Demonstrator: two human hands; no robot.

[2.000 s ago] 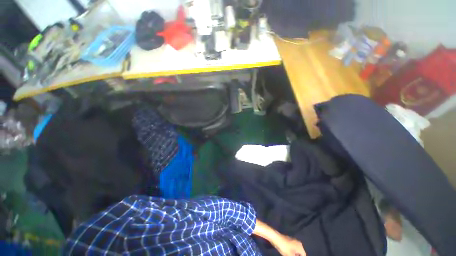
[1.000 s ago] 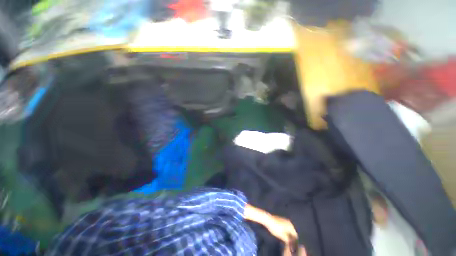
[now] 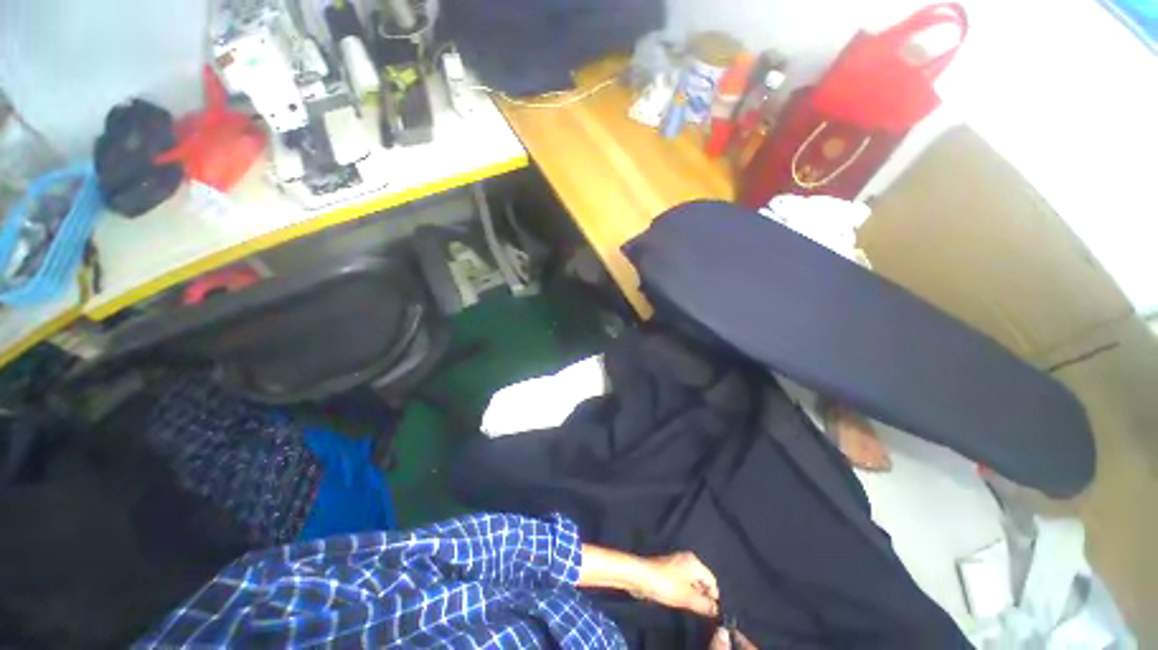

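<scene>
A large dark garment piece (image 3: 787, 540) lies in folds over the pale table in front of me. My left hand (image 3: 673, 580), in a blue plaid sleeve, is low in the centre with its fingers pinched at the cloth. Only the fingertips of my right hand (image 3: 730, 639) show at the bottom edge; the rest is cut off. A small dark tool (image 3: 728, 620) shows between the fingertips of both hands; which hand holds it is unclear. A white piece (image 3: 546, 397) lies at the cloth's far left edge.
A long dark padded board (image 3: 864, 337) stands raised at right, a skin-coloured shape (image 3: 860, 441) under it. Behind are a yellow-edged sewing table (image 3: 419, 191), a wooden table (image 3: 610, 165) and red bags (image 3: 845, 121). Pale scraps (image 3: 1054, 590) lie lower right; a black chair (image 3: 330, 324) is at left.
The view has swung to the right, bringing in more of the board's right end and the pale scraps. Both hands stay close together at the cloth; the right fingertips now show at the bottom.
</scene>
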